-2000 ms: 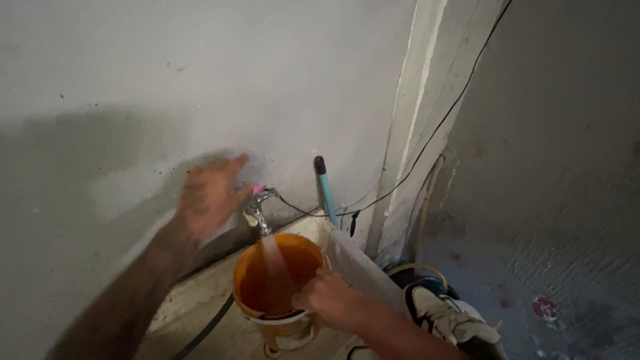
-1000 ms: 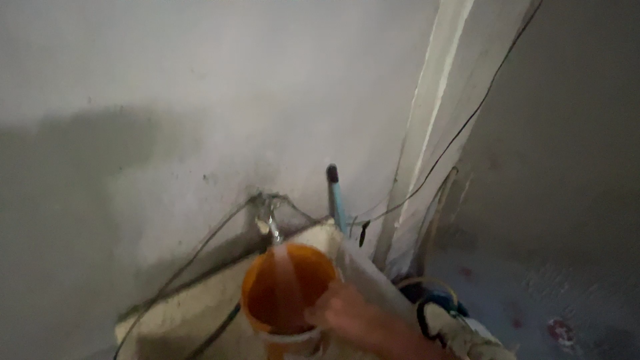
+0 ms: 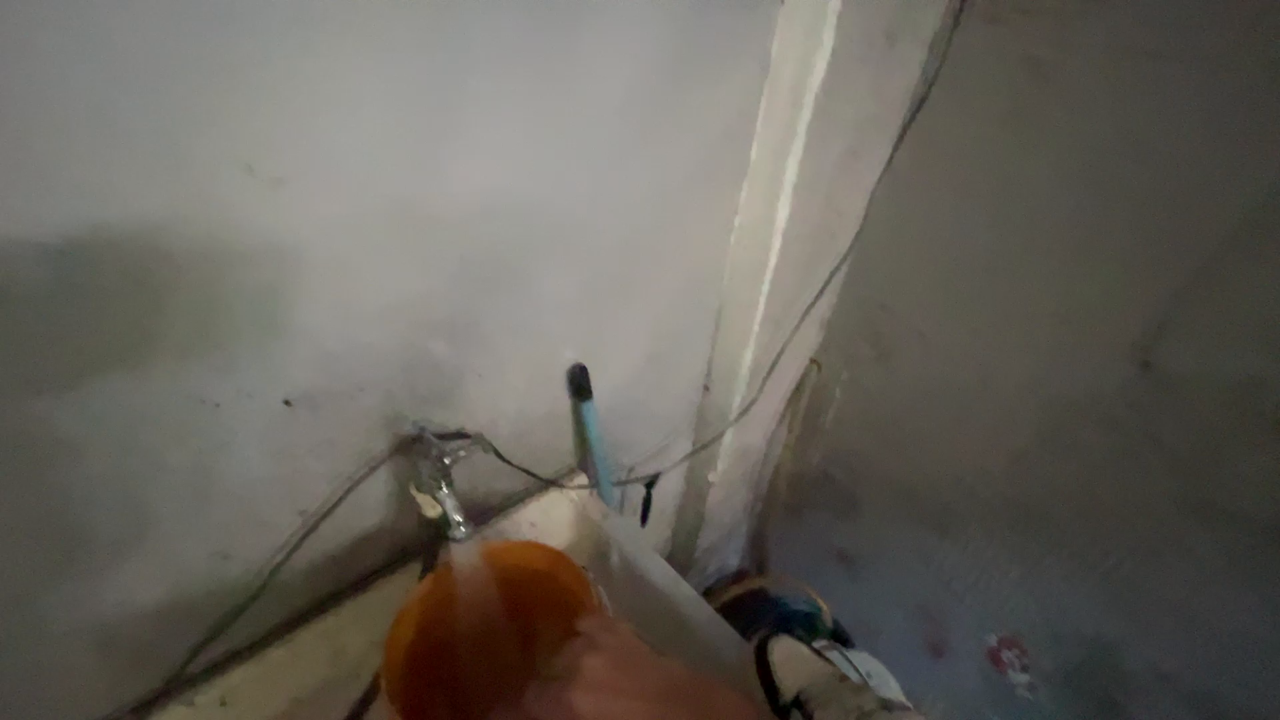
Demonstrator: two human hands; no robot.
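Note:
An orange bucket [image 3: 440,630] stands under a metal wall tap [image 3: 445,490], and water runs from the spout into it. At the bucket's right rim is my right hand [image 3: 610,665], blurred, its fingers seeming to close on the rim. The bucket's lower part is cut off by the frame's bottom edge. My left hand is out of the picture.
Around the bucket is a pale basin with a raised wall [image 3: 670,570]. A blue handle with a black end [image 3: 590,430] leans in its corner. A thin cable [image 3: 830,280] runs from the tap up the right pillar. A shoe [image 3: 810,670] shows at lower right.
My left hand, beside the tap two seconds ago, has left the view. My right hand stays at the bucket's rim. The view has shifted, so the bucket sits lower in the picture.

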